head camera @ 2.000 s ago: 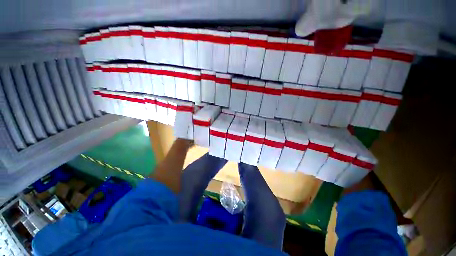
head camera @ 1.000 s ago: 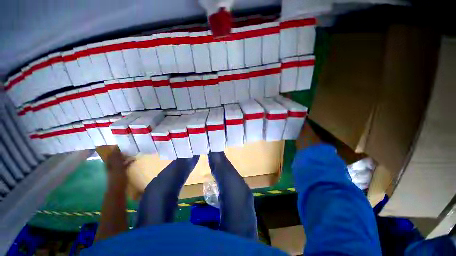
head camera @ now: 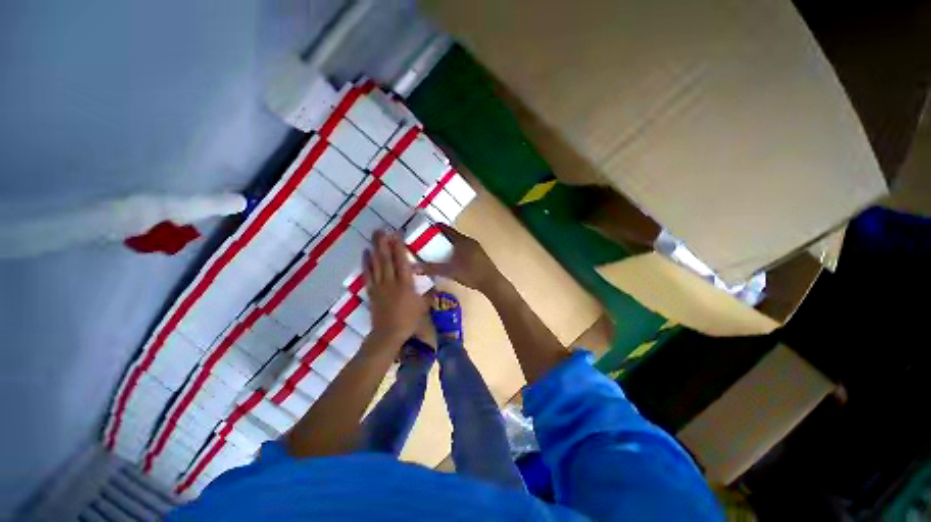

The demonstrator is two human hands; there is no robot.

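Note:
White packed cartons with red bands form a carton stack [head camera: 296, 219] in three stepped rows along the wall, running from lower left to upper centre. My left hand [head camera: 390, 285] lies flat with fingers extended against the cartons of the front row. My right hand [head camera: 468, 262] is around a packed carton [head camera: 432, 247] in that row, with fingers at its far side and the thumb near my left hand. The hands are close together and partly hide the cartons between them.
Brown cardboard [head camera: 521, 296] lies under the stack, with my feet by it. A large open shipping box [head camera: 704, 122] with white plastic inside stands at the right. Green floor with yellow-black tape shows between. A white pipe with a red valve handle [head camera: 161, 238] is at the left.
The view has turned toward the stack's right end. My hands, earlier wide apart at the two ends of a front section of cartons, are now close together at the front row.

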